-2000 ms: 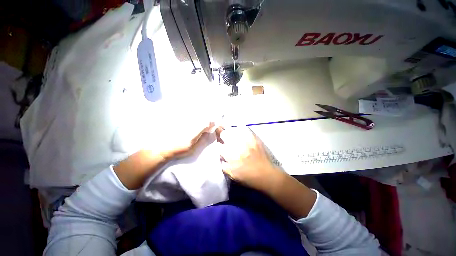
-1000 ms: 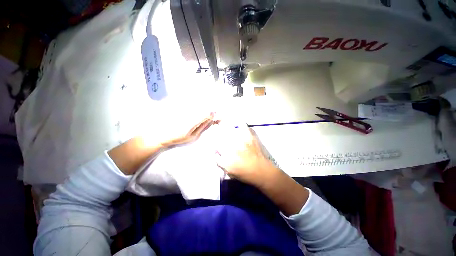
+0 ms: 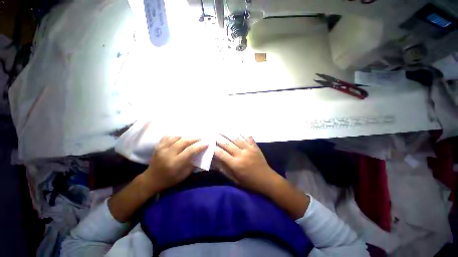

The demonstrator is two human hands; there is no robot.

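A white cut fabric piece (image 3: 136, 143) lies at the table's front edge, its far part washed out by the lamp. My left hand (image 3: 176, 158) rests on it, palm down, with the fingers over the cloth. My right hand (image 3: 242, 159) is just right of it, fingers bent at the fabric's right part. A narrow corner of cloth hangs between my hands. The thumbs are not clearly seen. Both hands are well in front of the presser foot (image 3: 241, 42), which has neither hand at it.
Red-handled thread snips (image 3: 346, 88) lie right of the needle, beside a paper slip (image 3: 380, 78). A tan block (image 3: 260, 57) is near the foot. The lamp (image 3: 156, 22) hangs at upper left. Wide pale cloth (image 3: 55, 90) covers the left table. Pale pieces (image 3: 419, 201) lie below right.
Both hands have moved back toward my body with the fabric, and now lie palm down at the table's edge. The view has tipped down, so the machine sits higher in the picture.
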